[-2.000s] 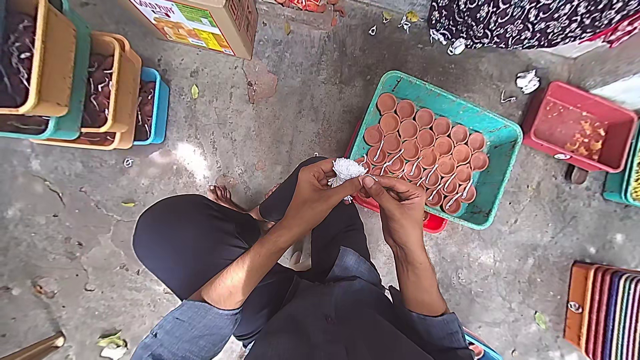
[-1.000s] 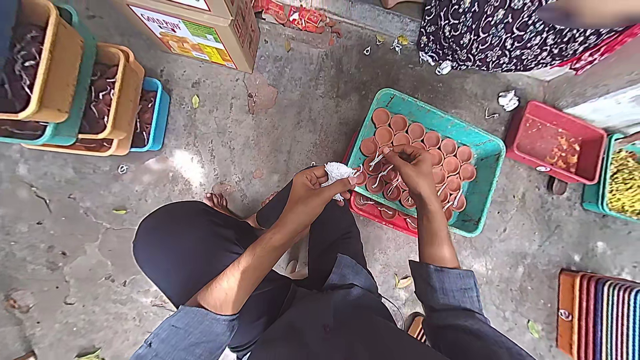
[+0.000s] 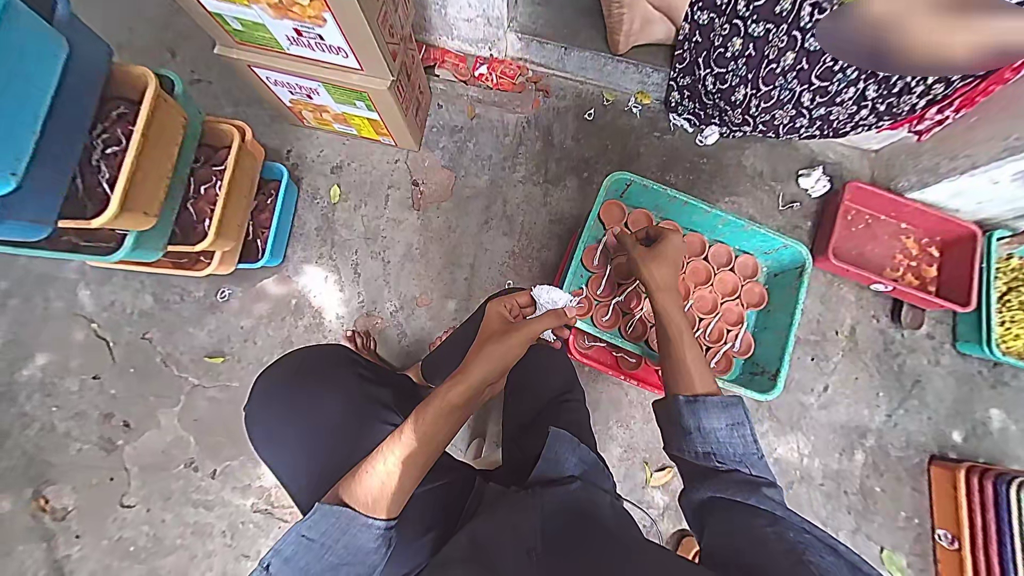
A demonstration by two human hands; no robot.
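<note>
My left hand (image 3: pixel 516 324) holds a bundle of white cotton wicks (image 3: pixel 552 300) just off the near left edge of a green plastic tray (image 3: pixel 780 352). Rows of small round clay lamps (image 3: pixel 705 302) fill much of the tray, and white wicks (image 3: pixel 626 296) lie in several of them. Over the tray's left part is my right hand (image 3: pixel 652 252), its fingertips together at the lamps near the far left; whether a wick is between them cannot be told. A red tray (image 3: pixel 608 368) with more lamps and wicks shows underneath.
Stacked tubs of dark wicked lamps (image 3: pixel 148 184) stand at left, cardboard cartons (image 3: pixel 400 96) at top. A red tub (image 3: pixel 848 240) and a green tub with yellow contents (image 3: pixel 980 320) are at right, above a striped stack (image 3: pixel 952 512). A person in patterned cloth (image 3: pixel 768 80) is at upper right.
Two seconds ago my hands were together at the wick bundle. My right hand has since moved out over the lamps, and now is nearer the tray's far left part. My left hand still holds the bundle.
</note>
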